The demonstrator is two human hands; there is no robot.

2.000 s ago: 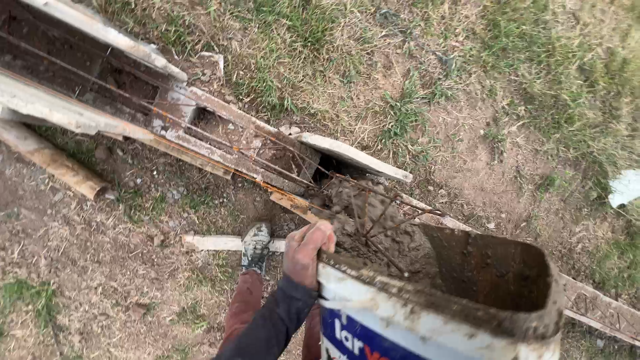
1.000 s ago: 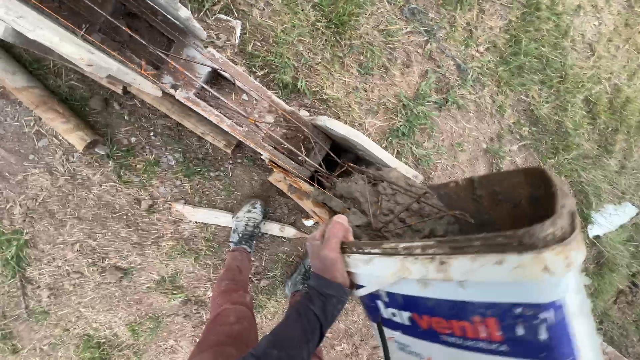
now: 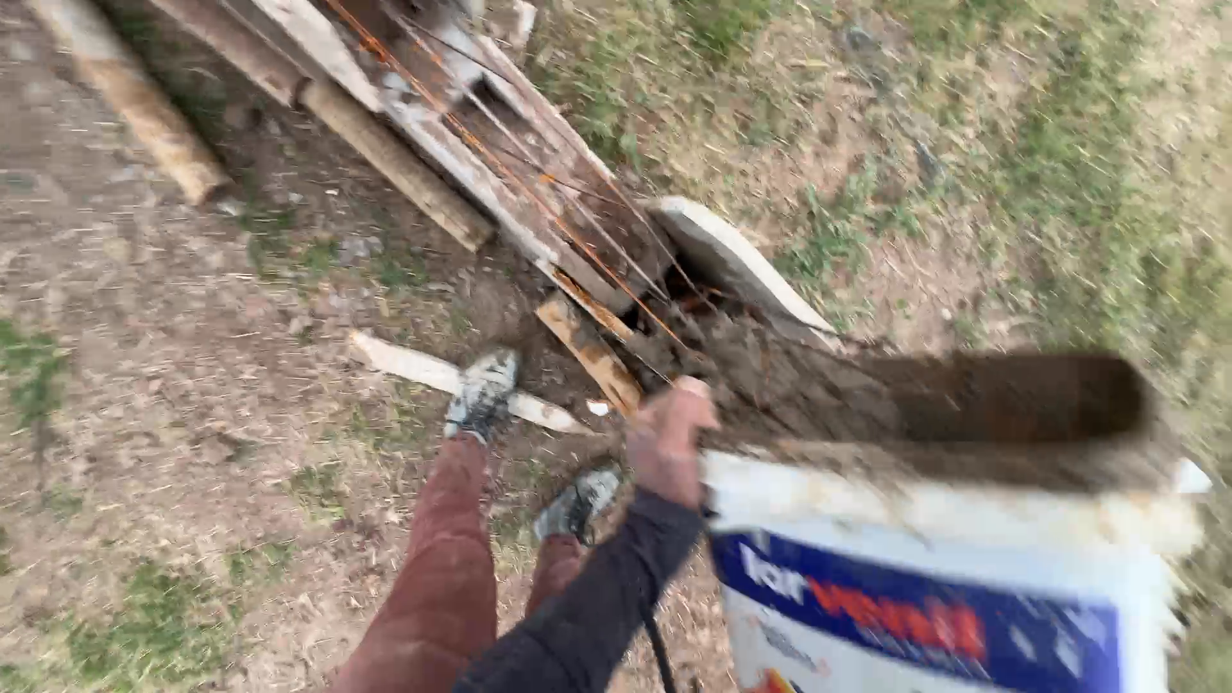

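My left hand (image 3: pixel 674 438), in a dark sleeve, grips the left rim of a large white plastic bucket (image 3: pixel 866 500) with a blue printed band. The bucket lies tipped, its mouth toward a narrow trough of boards (image 3: pixel 577 241). Wet grey-brown concrete or mortar mix (image 3: pixel 770 371) spreads from the bucket's mouth to the trough's end, around thin metal rods. A dark, smeared inner wall of the bucket shows at right. My right hand is out of view. Motion blurs the hand and bucket.
My two shoes (image 3: pixel 481 395) are on dry ground, one by a pale wooden stake (image 3: pixel 414 366). Round wooden posts (image 3: pixel 154 125) lie at upper left. A curved pale board (image 3: pixel 741 260) leans along the trough's far side. Orange-brown rods or cords (image 3: pixel 539 192) run along the trough.
My left hand stays on the bucket's rim throughout. The view has turned and shifted, with more of my legs and both shoes now showing.
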